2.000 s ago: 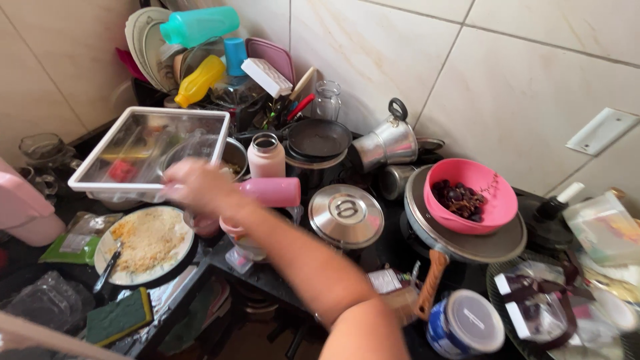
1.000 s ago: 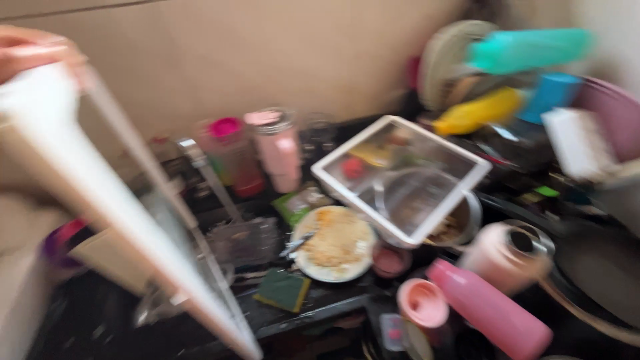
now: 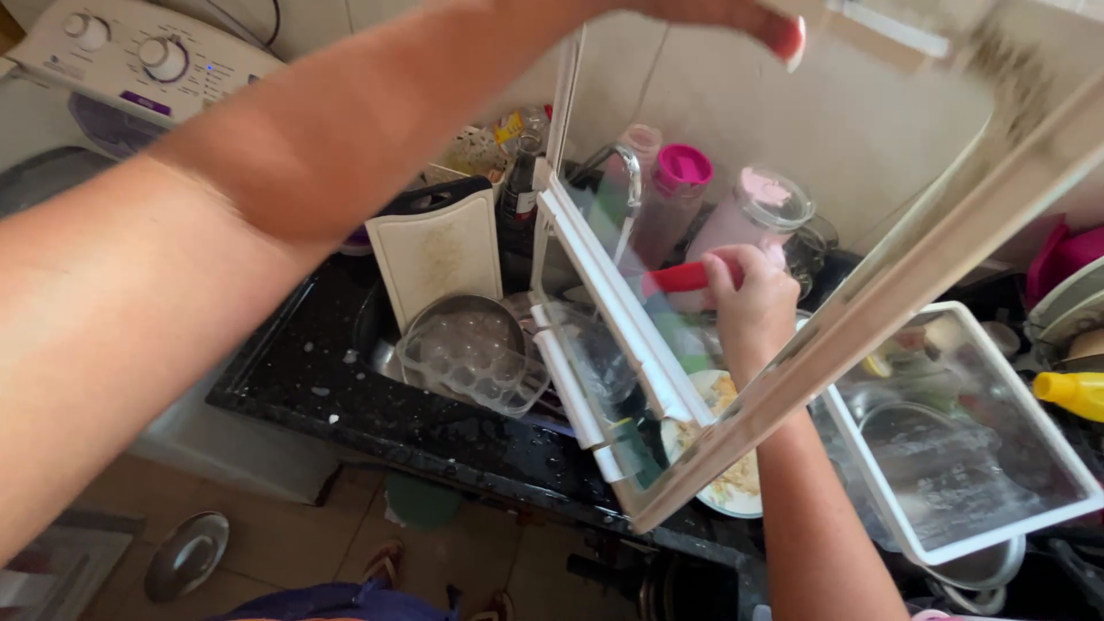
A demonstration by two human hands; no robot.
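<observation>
A framed clear glass shelf (image 3: 871,341) stands tilted above the sink area and counter edge. My left hand (image 3: 742,21), partly cut off by the top edge of the view, grips its upper part. My right hand (image 3: 755,297) is behind the clear pane, closed around a red handle-like object (image 3: 681,278); what is on its far end is blurred. White plastic rails (image 3: 621,302) run along the shelf. Behind the pane are a curved metal faucet (image 3: 634,177), a tumbler with a magenta lid (image 3: 684,168) and a plate with food remains (image 3: 737,487).
A cutting board (image 3: 444,250) leans behind a metal pan (image 3: 470,328) and a clear egg tray (image 3: 492,379). Another white-framed clear shelf (image 3: 962,535) lies over pots at right. The black stone counter (image 3: 414,431) is wet. A washing machine (image 3: 142,65) stands at left; a metal lid (image 3: 185,556) is on the floor.
The view has swung left toward the sink. The framed shelf, at the left a second ago, now spans the centre and right. My right hand with the red object has come into view.
</observation>
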